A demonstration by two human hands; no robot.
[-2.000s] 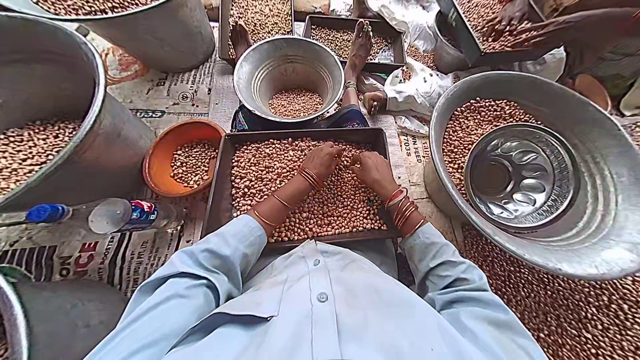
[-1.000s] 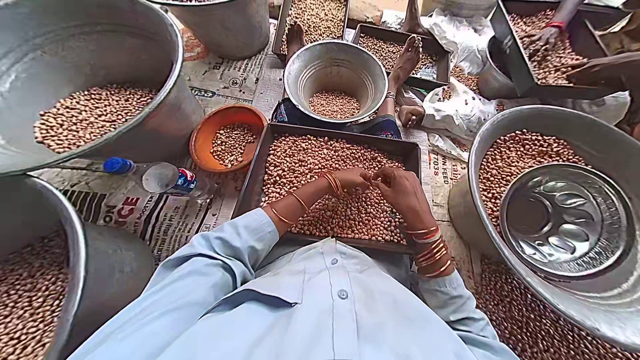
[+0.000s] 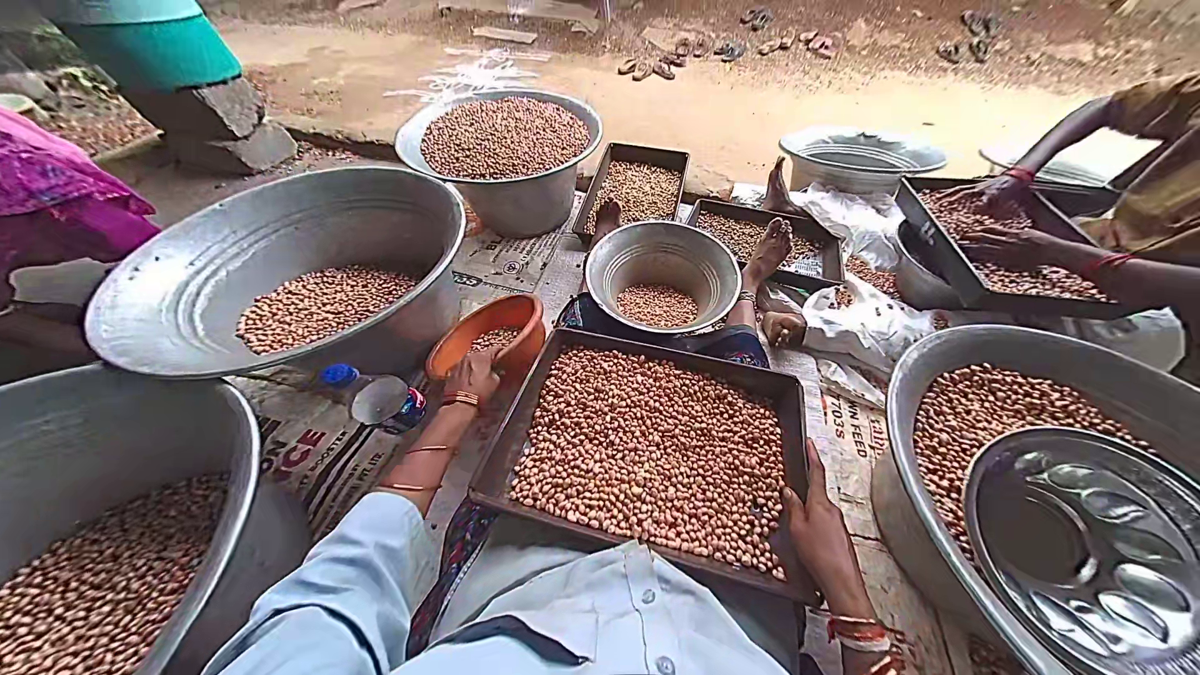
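Note:
A dark metal tray [image 3: 802,422] full of brown nuts or seeds [image 3: 647,450] rests on my lap, its right side lower in the view. My right hand [image 3: 820,534] grips the tray's right edge, thumb on the rim. My left hand [image 3: 473,375] is at the near right rim of an orange plastic bowl [image 3: 525,319], which is tilted and holds some of the same nuts; its fingertips are partly hidden, so whether they hold the bowl or nuts is unclear. Beyond the tray, between my feet, stands a metal tub [image 3: 600,272] with a few nuts at its bottom.
Large metal tubs of nuts stand at left [image 3: 150,309], lower left [image 3: 246,441], and right [image 3: 895,375], the last holding a steel compartment plate [image 3: 1106,553]. A plastic bottle [image 3: 380,398] lies near the bowl. A co-worker's hands [image 3: 1003,234] work in another tray; another person sits at left.
My hands have parted from above the nuts: the left has moved to the orange bowl, the right to the tray's edge. The bowl is now tilted. The view has lifted, showing more ground beyond.

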